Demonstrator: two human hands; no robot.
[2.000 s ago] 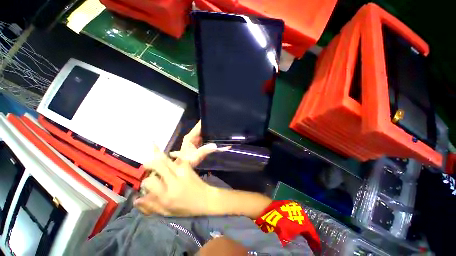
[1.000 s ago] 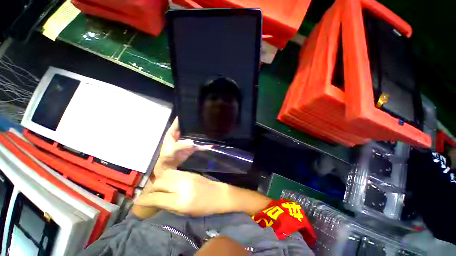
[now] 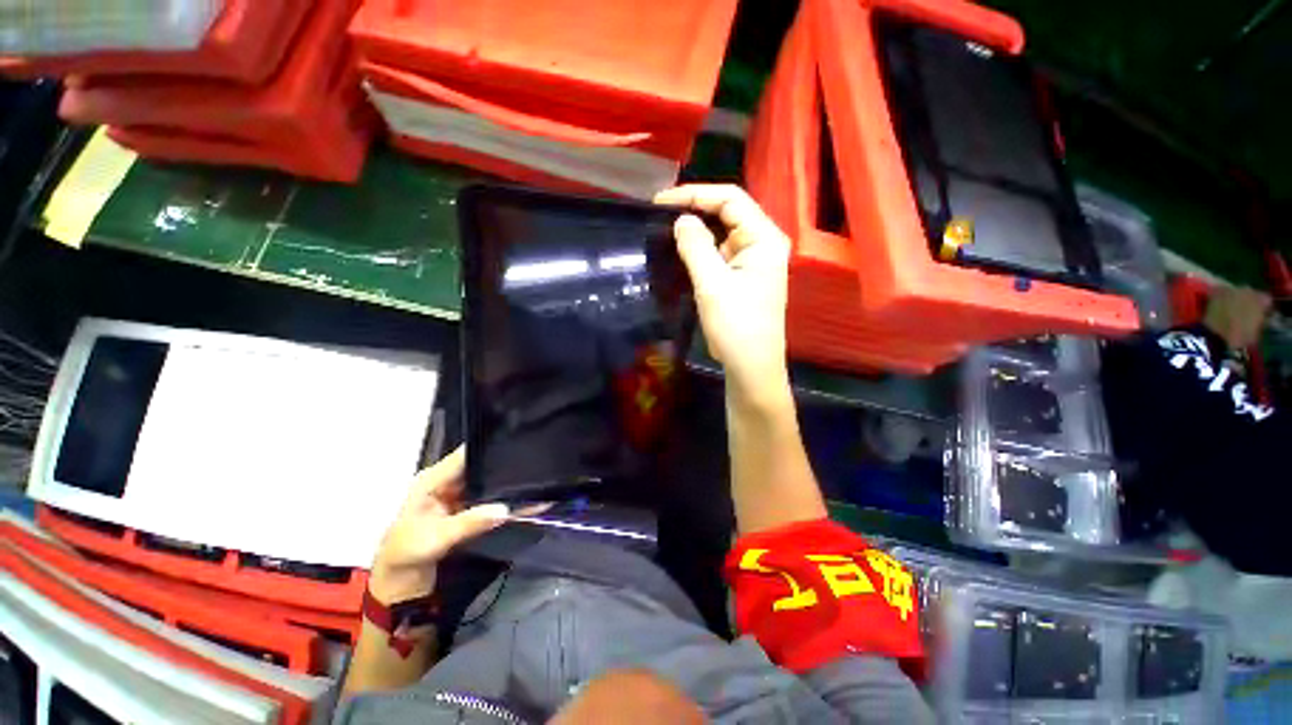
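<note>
A glossy black tablet screen assembly (image 3: 567, 340) is held over the lap, with lamps and the red armband reflected in it. My left hand (image 3: 425, 527) grips its lower left corner, thumb on the front near the bottom edge. My right hand (image 3: 734, 269) holds its upper right corner between thumb and fingers. A clear film (image 3: 595, 524) with a bright edge line shows at the panel's lower edge. The fingers behind the panel are hidden.
A white foam sheet (image 3: 284, 446) lies over a tray at left, above stacked foam trays (image 3: 170, 637). Red foam stacks (image 3: 546, 57) stand on the green bench (image 3: 340, 241). Red foam frames (image 3: 879, 241) lean at right, near clear blister trays (image 3: 1041, 637). Another person's black sleeve (image 3: 1176, 425) shows far right.
My right hand has moved from beside my left hand at the bottom up to the panel's upper right corner. The panel sits lower and further left in the view, and its reflections have changed.
</note>
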